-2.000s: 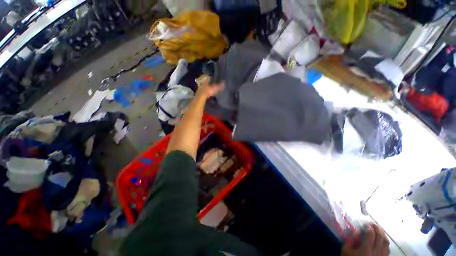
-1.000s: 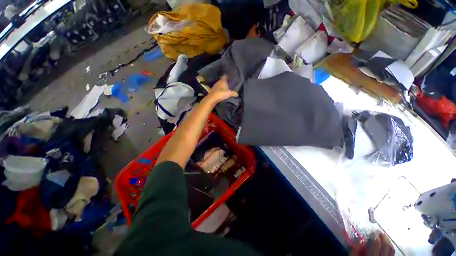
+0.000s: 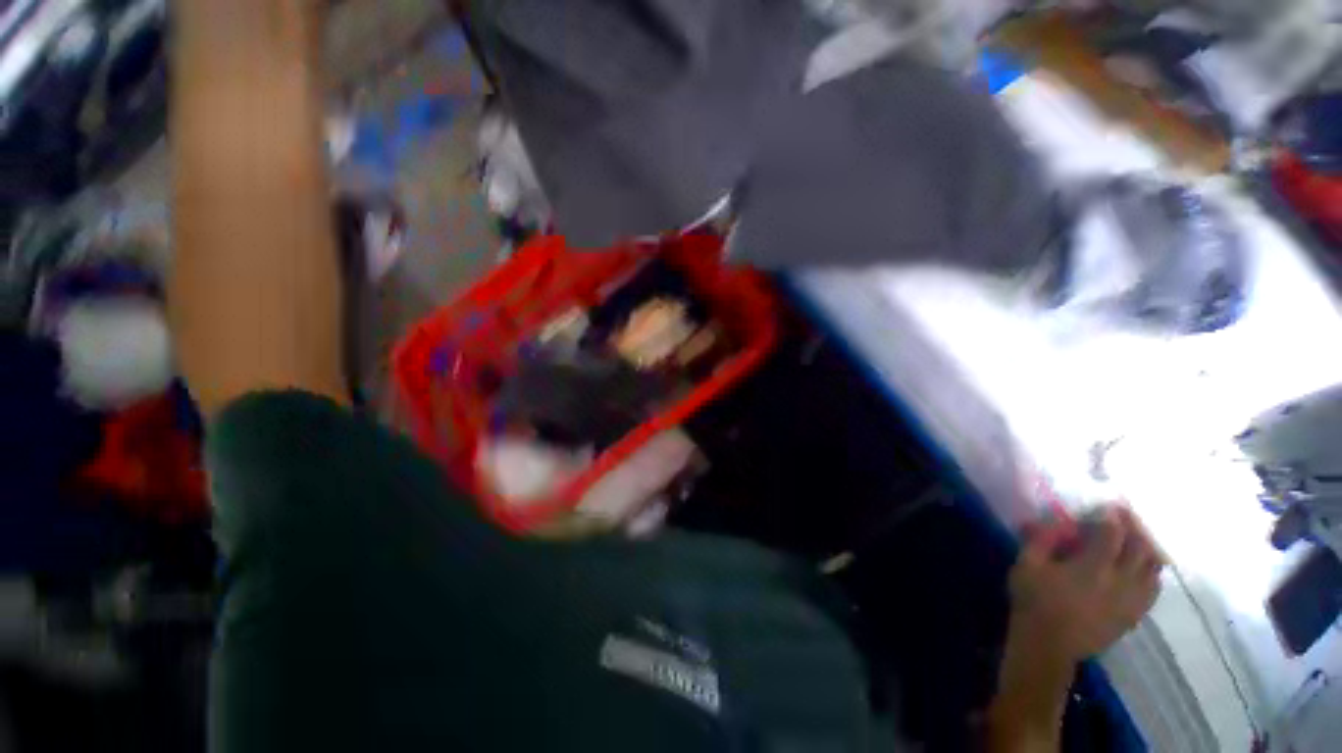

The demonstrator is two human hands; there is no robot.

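Note:
Grey cut panels hang over the table's left corner, and another grey panel lies beside them on the white table. My left forearm rises along the left side; its hand is cut off by the top edge. My right hand is at the table's near edge, fingers curled over the red edge of a clear plastic bag. The bag holds grey pieces and lies on the table. The frame is blurred.
A red plastic basket with scraps stands on the floor below the panels. Fabric heaps lie at the left. A white sewing machine is at the right, with a dark rectangular object near it.
My left arm has swung up and left, away from the grey panels, and its hand has left the picture. The view has shifted. My right hand stays at the table edge, now more visible.

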